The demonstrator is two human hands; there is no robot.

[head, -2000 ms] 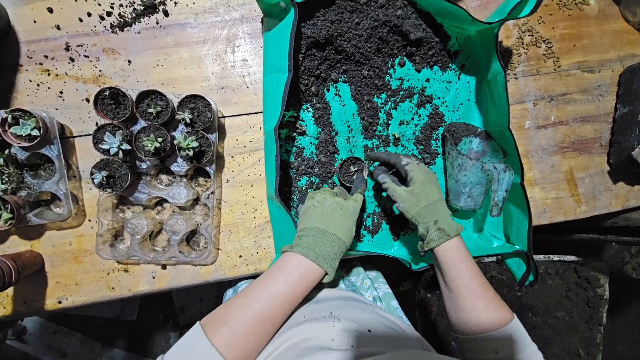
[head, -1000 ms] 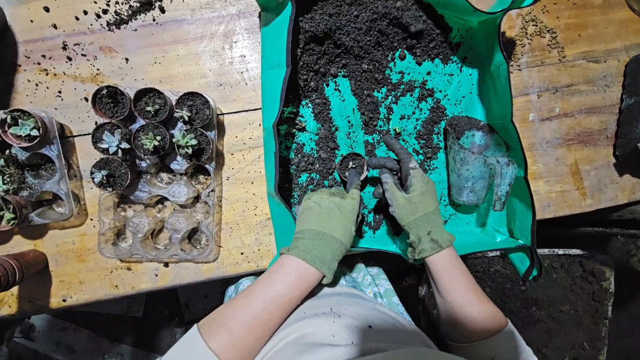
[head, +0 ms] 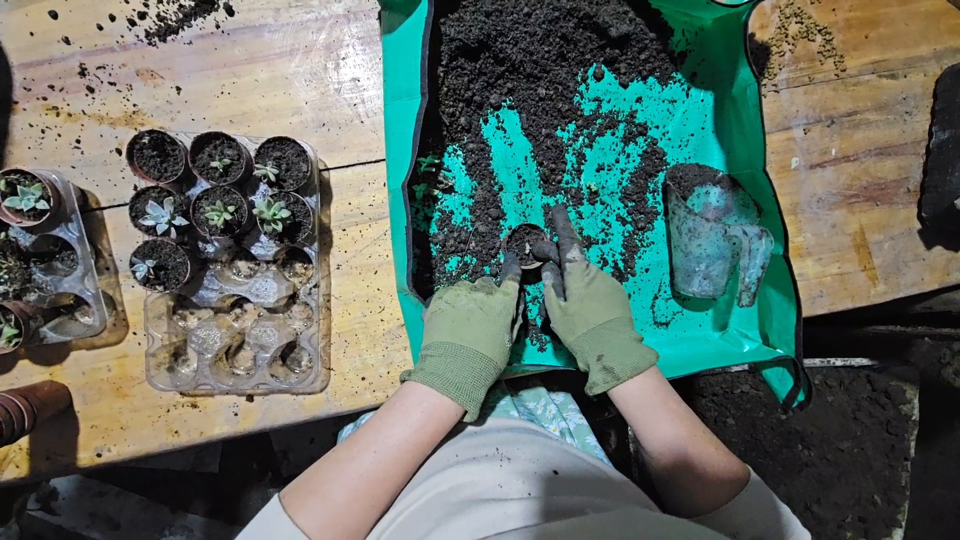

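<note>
Both my hands wear olive-green gloves with dark, soiled fingers. Between them, over the green potting mat (head: 739,112), is a small round plant pot (head: 527,245) with dark soil in it. My left hand (head: 474,319) grips its near left side. The thumb of my right hand (head: 592,300) touches the pot's right rim, and the index finger points forward past it. Loose dark potting soil (head: 547,52) covers much of the mat's far part. A clear plastic jug (head: 701,255), smeared with soil, lies on the mat to the right of my hands.
On the wooden table (head: 360,262), left of the mat, a clear plastic tray (head: 244,379) holds several small pots, most with succulents. Another tray (head: 86,300) with potted succulents stands farther left, near stacked brown pots (head: 34,409). A black object (head: 945,150) lies at the right edge.
My right hand's fingers have shifted about the pot; the index finger now extends forward. My left hand has stayed at the pot.
</note>
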